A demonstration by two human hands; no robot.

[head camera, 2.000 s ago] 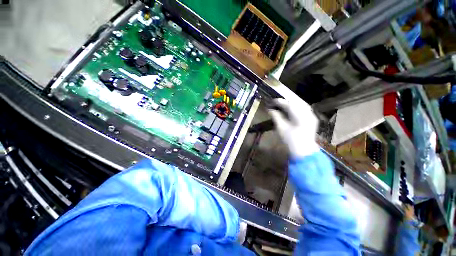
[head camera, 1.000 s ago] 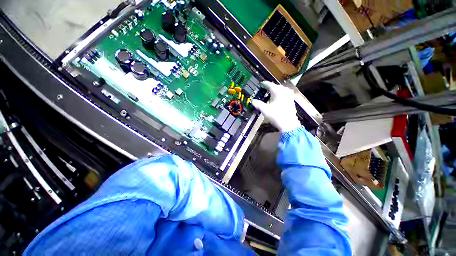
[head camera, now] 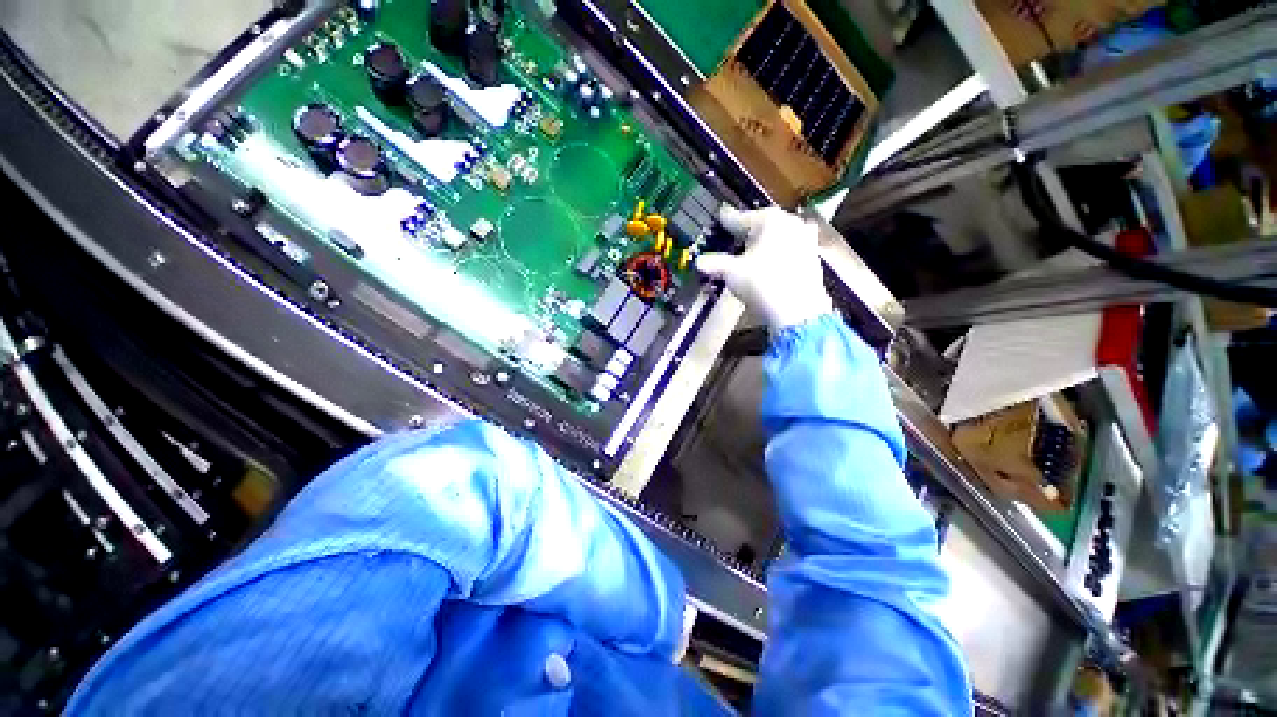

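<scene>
A green circuit board (head camera: pixel 567 189) crowded with parts lies in a dark carrier frame (head camera: pixel 462 376) on the conveyor. Black round cans stand on it, and a red-orange coil (head camera: pixel 647 276) sits near its right end. My white-gloved right hand (head camera: pixel 768 266) is at that end, beside the grey blocks. Its thumb and fingers are apart around a dark area at the board's edge. Whether they grip something there is hidden. My left hand is almost wholly hidden by its blue sleeve; only a sliver of white (head camera: pixel 686 633) shows at the cuff.
A divided cardboard box (head camera: pixel 798 105) of black components stands on a green mat behind the board. The conveyor rail (head camera: pixel 280 329) runs along the near side. A second parts box (head camera: pixel 1027 455), a red-edged tray (head camera: pixel 1125 350) and a clear plastic bag (head camera: pixel 1185 448) are at the right.
My right hand has moved left from over the conveyor gap to the board's right end and stays there. My left sleeve has barely moved. The view has shifted slightly.
</scene>
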